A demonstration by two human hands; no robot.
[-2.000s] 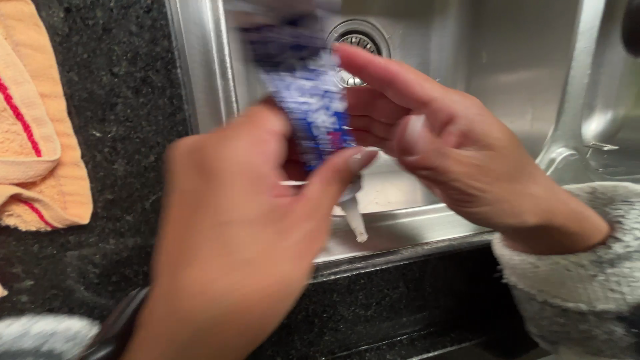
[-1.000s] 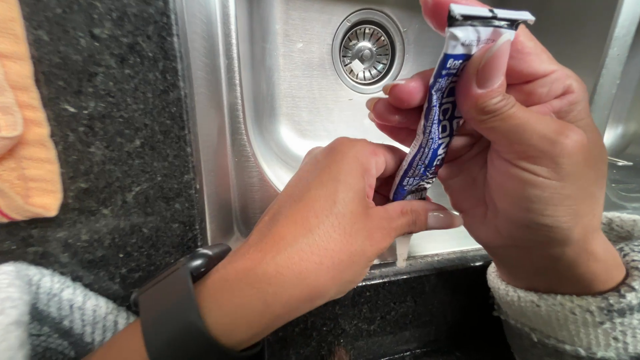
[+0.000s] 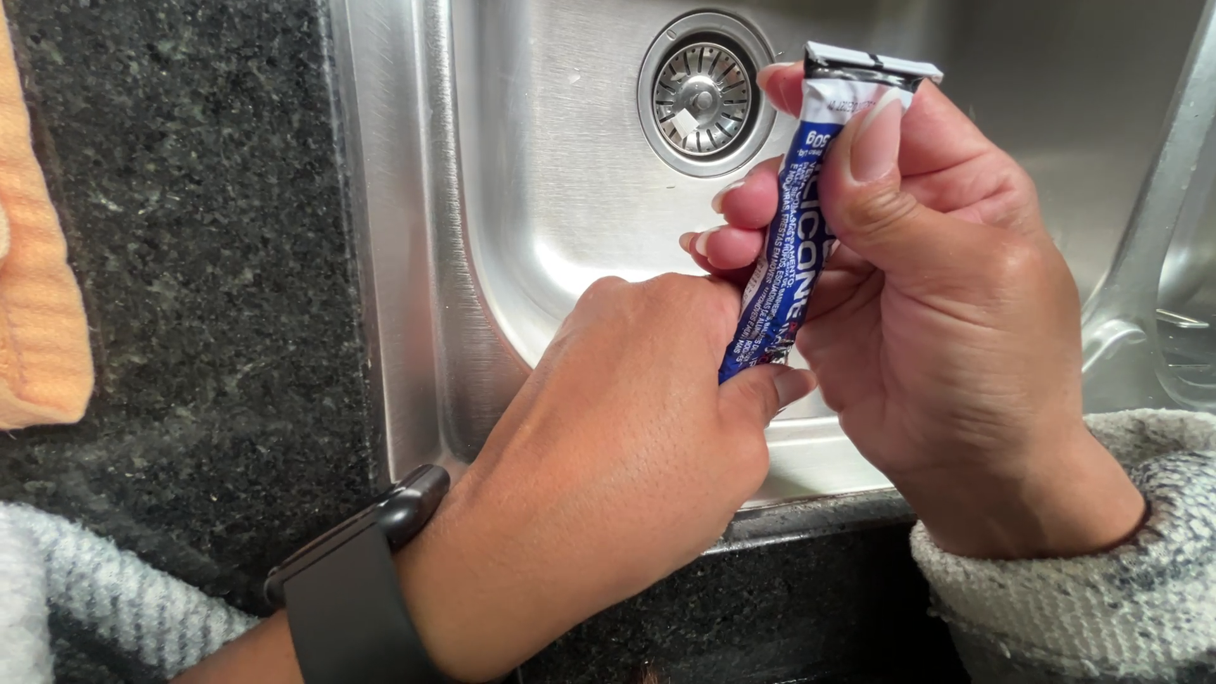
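A blue and white tube of silicone sealant [image 3: 796, 223] is held tilted above the near edge of the sink, its crimped, partly rolled end up. My right hand [image 3: 950, 266] grips the upper part, thumb on the front and fingers behind. Lower down, my left hand [image 3: 636, 418], with a black watch on the wrist, is closed around the nozzle end. That hand hides the nozzle.
Beneath the hands lies a stainless steel sink [image 3: 570, 123] with a drain strainer [image 3: 703, 98] that has a small white scrap on it. Black speckled granite countertop [image 3: 190, 218] borders it, with an orange cloth [image 3: 38, 313] at far left. A second basin is partly visible at right.
Two seconds ago my left hand held the tube and my right hand was beside it, fingers spread. My right hand now grips the upper end, and my left hand is around the lower end.
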